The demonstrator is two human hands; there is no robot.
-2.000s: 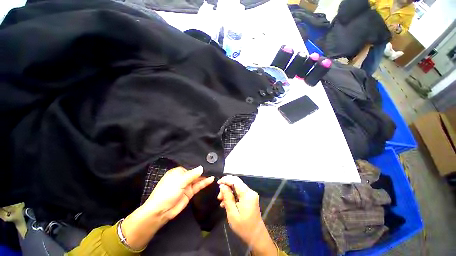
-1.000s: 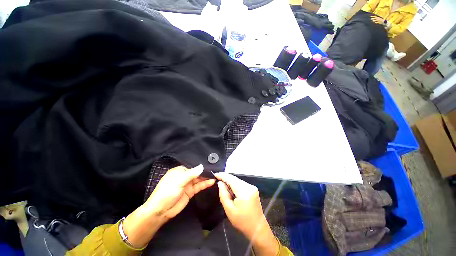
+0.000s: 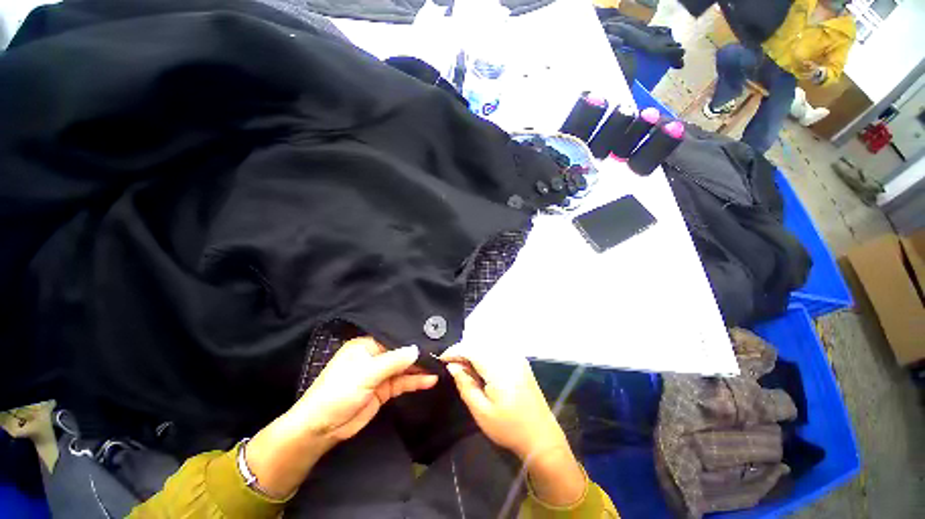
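The large black coat (image 3: 335, 203) spreads over the table and my lap. A dark round button (image 3: 435, 326) sits on it near its front edge, just above my fingers. Checked lining (image 3: 491, 272) shows where the edge turns back. My left hand (image 3: 355, 390) pinches the coat edge between thumb and fingers. My right hand (image 3: 499, 397) is closed at the same edge, its fingertips nearly touching the left ones. A thin bright sliver, perhaps the needle, shows between the fingertips. A thin thread hangs below them.
A dish (image 3: 580, 167) of dark buttons, several black spools (image 3: 656, 148) with pink ends and a smartphone (image 3: 616, 222) lie on the white table (image 3: 609, 304). Dark garments (image 3: 735, 223) and a checked garment (image 3: 715, 431) lie at blue crates (image 3: 827, 405). A person in yellow (image 3: 811, 46) is at the back right.
My right hand has turned and moved in close against the coat edge and my left fingertips. The person at the back has shifted, and the dark garment there has moved up.
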